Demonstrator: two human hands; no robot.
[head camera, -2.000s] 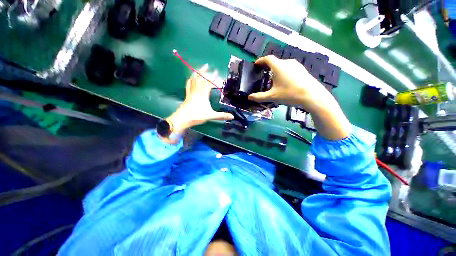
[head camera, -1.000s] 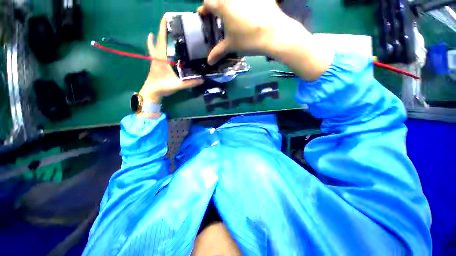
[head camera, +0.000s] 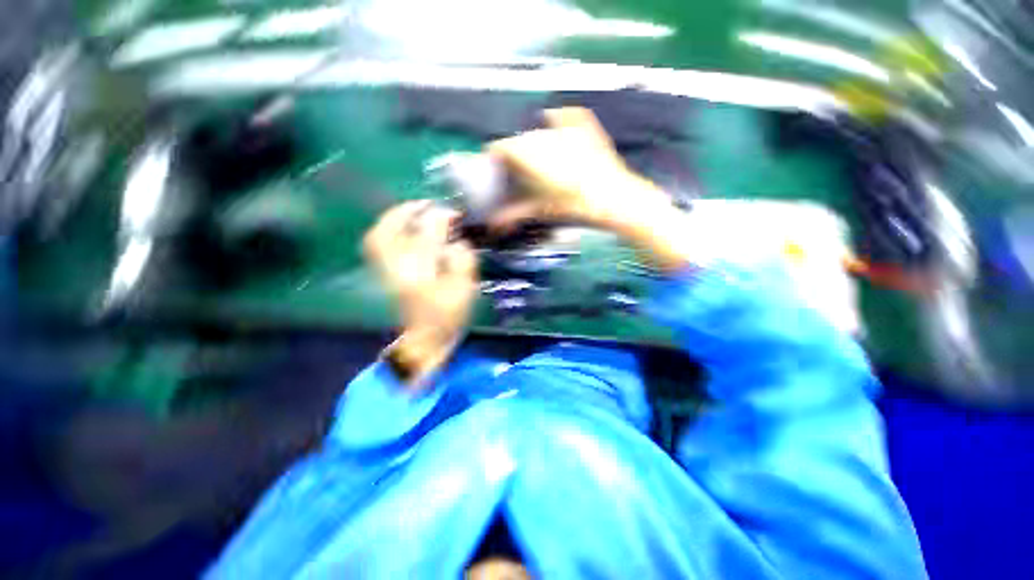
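Observation:
The frame is strongly blurred. The wired unit, silver-white and black, is between my two hands above the green bench mat. My right hand grips its right side, with fingers bent over it. My left hand is at its lower left, fingers curled; whether it grips the unit or a lead is too blurred to tell. Small black parts lie on the mat between my hands and the bench edge.
Blurred dark housings stand at the left. A white sheet lies at the right under my right sleeve, with a reddish handle beside it. A black tray is farther right. A yellow-green blur shows at the upper right.
The view has swung, and the bench now sits lower in it. My left hand has curled its fingers, which were spread along the unit before. My right hand stays on the unit.

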